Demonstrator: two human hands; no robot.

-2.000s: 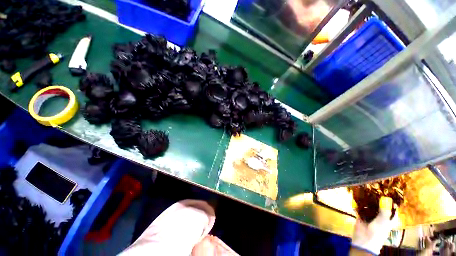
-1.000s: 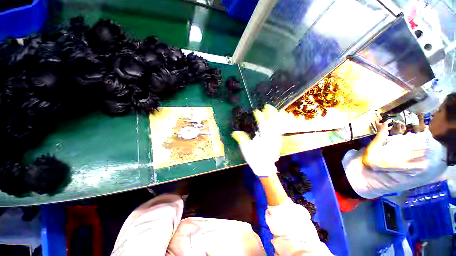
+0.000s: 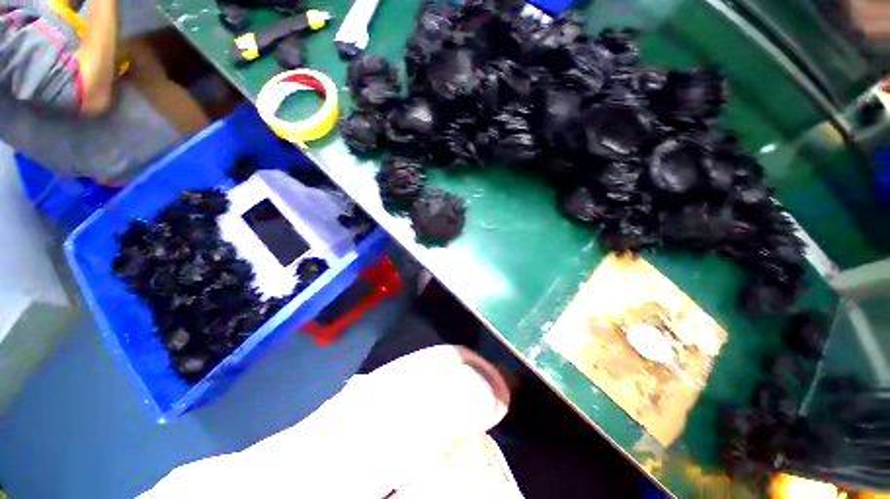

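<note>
Neither of my hands can be made out in the head view. A large heap of black flower heads [image 3: 605, 127] lies across the green table [image 3: 507, 224]. Two of them [image 3: 436, 215] lie apart near the table's front edge. A stained tan cardboard glue board [image 3: 634, 336] lies in front of the heap, with a white blob of glue [image 3: 652, 343] on it. More black pieces [image 3: 761, 429] lie right of the board, by the clear cover.
A yellow tape roll [image 3: 299, 105], a black-and-yellow tool [image 3: 283, 35] and a white-handled item [image 3: 357, 25] lie at upper left. A blue bin [image 3: 127, 346] holds black pieces and a dark-screened device [image 3: 275, 232] on white. A red plastic item [image 3: 356, 304] is under the table. Another person's arm [image 3: 98, 58] shows upper left.
The view has swung left from the lit box, bringing the blue bin and tape roll back into view. My gloved right hand, beside a black piece by the box earlier, has left the picture.
</note>
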